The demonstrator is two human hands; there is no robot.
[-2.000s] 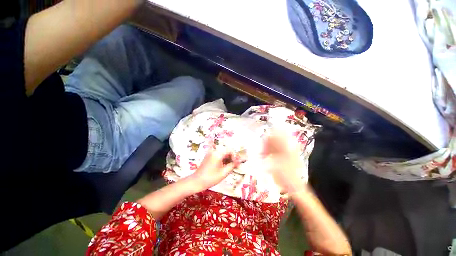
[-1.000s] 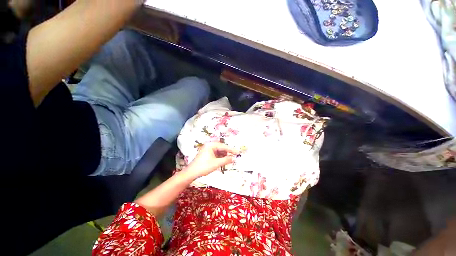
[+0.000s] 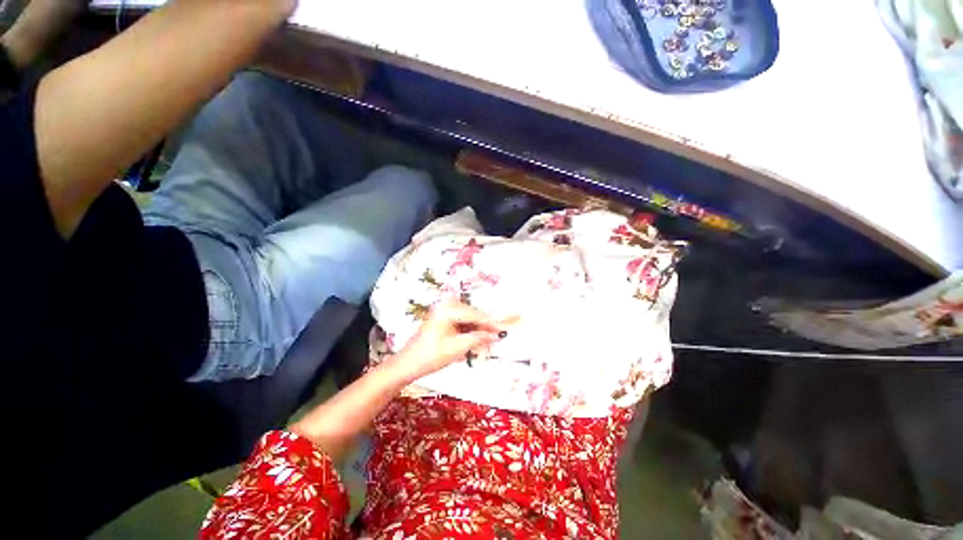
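The off-white floral garment piece (image 3: 591, 316) lies bunched on my lap over my red printed clothing. My left hand (image 3: 454, 332) is on its left-middle part, thumb and fingertips pinched together on the cloth. A small dark spot shows at the fingertips; I cannot tell if it is a fastener or a nail. A fine pale sewing thread (image 3: 813, 353) runs taut from the garment's right side to the right picture edge. My right hand is out of the picture. No needle can be made out.
The white table (image 3: 824, 158) crosses the top, with a dark-blue parts tray (image 3: 681, 74) of small round metal pieces. More floral cloth (image 3: 876, 322) hangs at the table's right end, and some lies lower right. A person in a black top and jeans (image 3: 327, 237) sits close on the left.
My right hand was blurred over the garment, then left toward the lower right and is now out of the picture. The taut thread now shows on the right. My left hand stays pinched on the cloth.
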